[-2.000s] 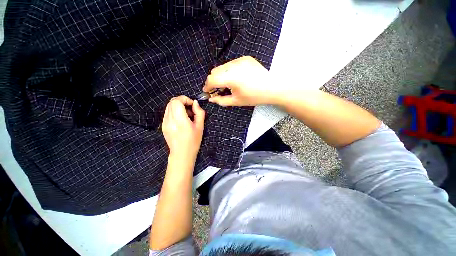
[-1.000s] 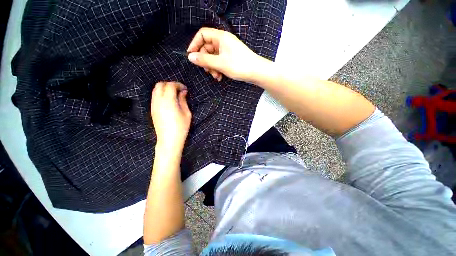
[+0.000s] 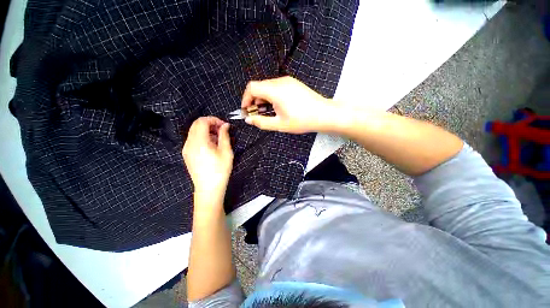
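Note:
A black garment with a fine pale grid [image 3: 151, 198] lies spread and folded over the white table. My left hand [image 3: 209, 150] pinches a bit of this cloth between thumb and fingers near the middle. My right hand [image 3: 283, 107] is closed around small thread snips [image 3: 238, 114], whose silvery blades point left, just beside my left fingertips. A pale loose thread [image 3: 300, 165] curves on the cloth near the edge by my body.
The white table [image 3: 386, 54] has its edge running diagonally at the right. Beyond it are the speckled floor [image 3: 449, 90] and a red and blue stool [image 3: 521, 141]. Dark shapes are at the lower left. My grey shirt is close to the table edge.
Since one second ago my right hand has come down and towards my left hand, and the snip blades now show. My left hand has moved slightly down. The garment has shifted slightly.

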